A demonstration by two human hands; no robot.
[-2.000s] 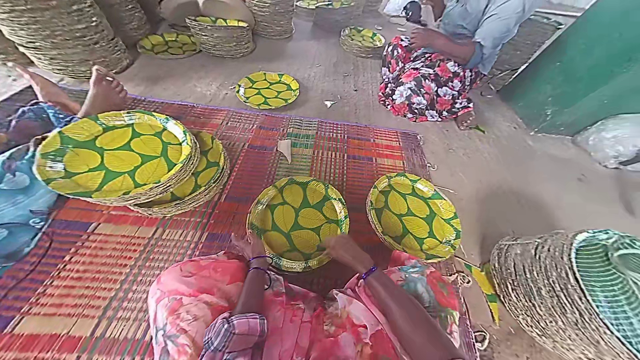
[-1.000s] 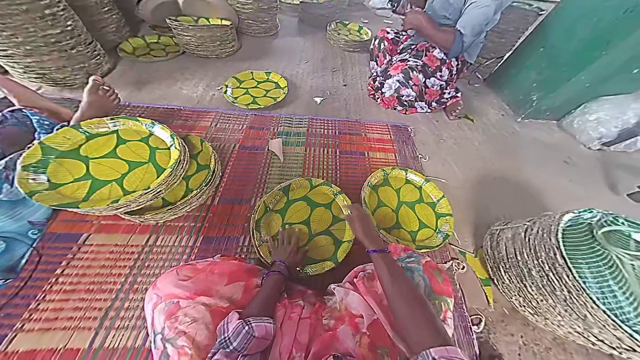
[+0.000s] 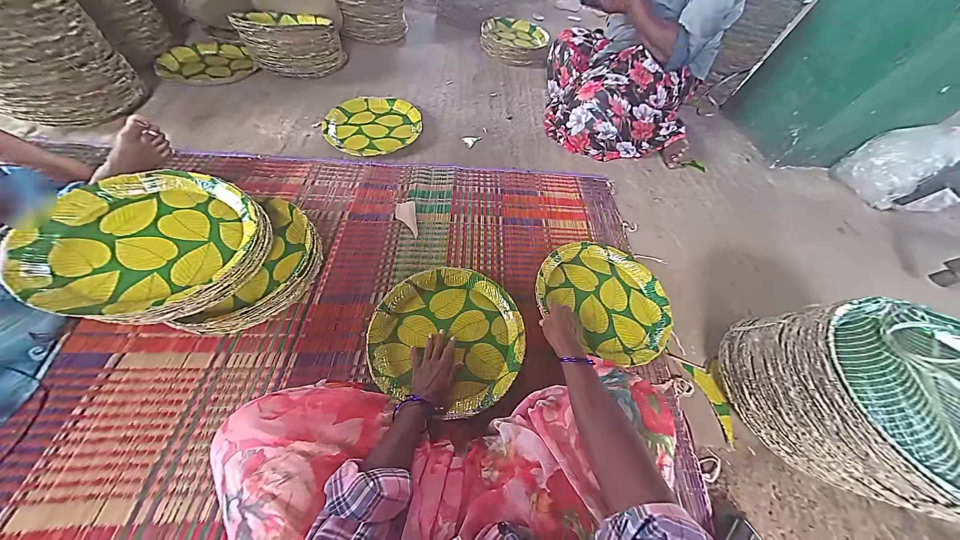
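Observation:
A round plate with a yellow leaf pattern on green lies on the woven mat in front of my knees. My left hand rests flat on its face with the fingers spread. My right hand is at the left edge of a second leaf-patterned plate, its fingers over the rim; whether they grip it is unclear. Both plates lie close side by side with a narrow gap.
Stacked leaf-patterned plates stand on the mat at left, beside another person's arm. A lone plate lies on the floor beyond. At right is a large stack with green mesh. A person in a floral skirt sits ahead.
My right hand has moved from the near plate's right side to the left edge of the second plate. My left hand, at the near plate's rim two seconds ago, now lies on its face.

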